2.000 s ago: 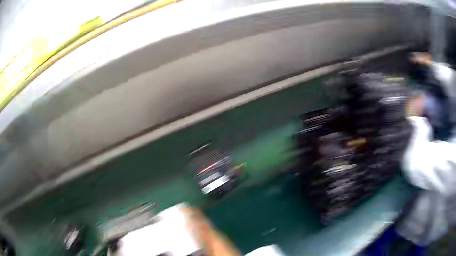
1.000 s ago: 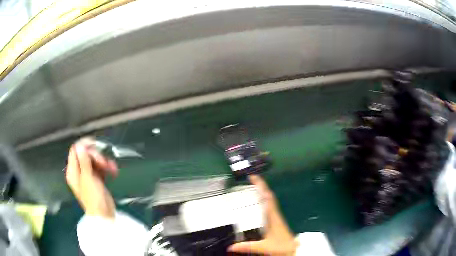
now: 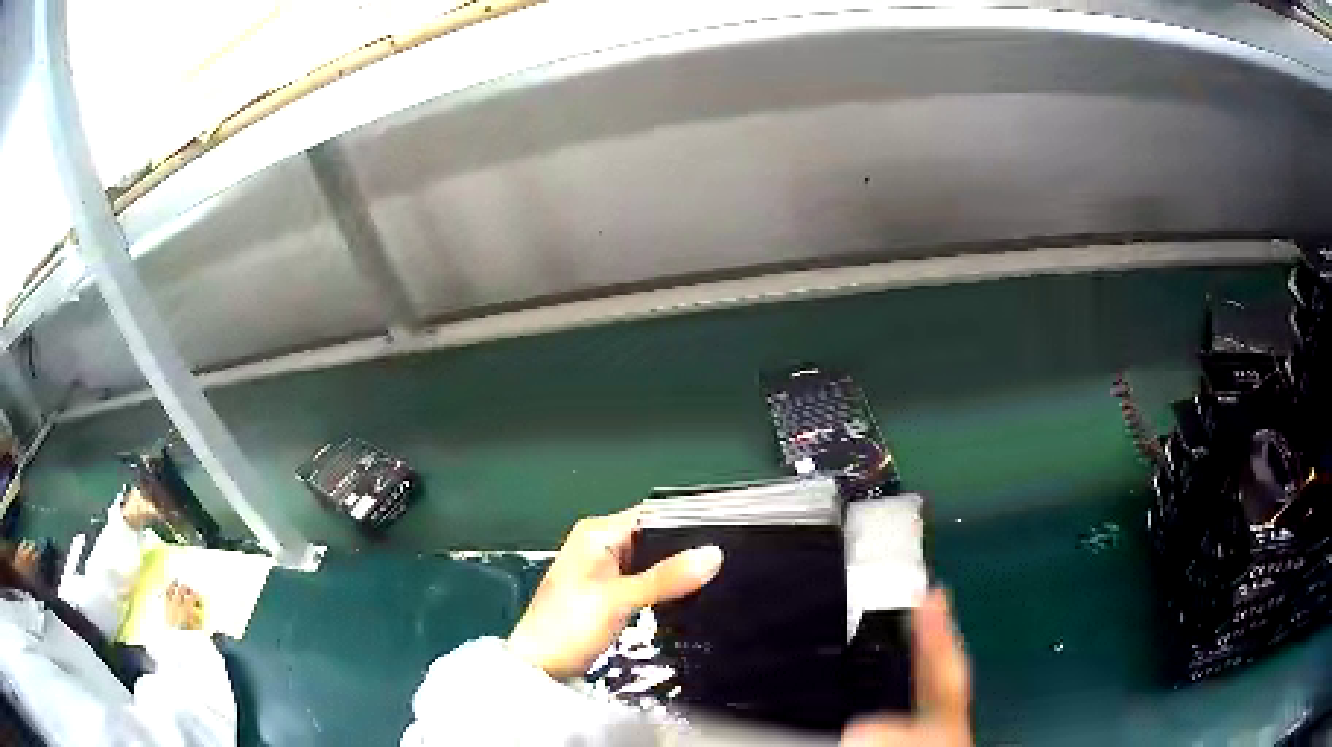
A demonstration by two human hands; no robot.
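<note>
A thick stack of flat black printed panels (image 3: 752,620) with pale edges is in front of me at the lower middle. My left hand (image 3: 606,591) grips its left side, thumb on the top face. A white patch (image 3: 885,555) shows at the stack's right edge, on a black panel beside it. My right hand (image 3: 928,679) is at the right of the stack, blurred and cut off by the bottom edge; whether it holds the panel there is unclear.
A black printed box (image 3: 828,431) lies on the green surface beyond the stack, another (image 3: 358,482) further left. A tall stepped pile of black boxes (image 3: 1249,511) stands at right. A grey post (image 3: 161,336) and a neighbouring worker's sleeves and yellow-white sheet (image 3: 187,595) are at left.
My left hand has come from the far left onto the stack's left side. My right hand has shifted right and down. The view has turned left, showing the post and neighbouring worker.
</note>
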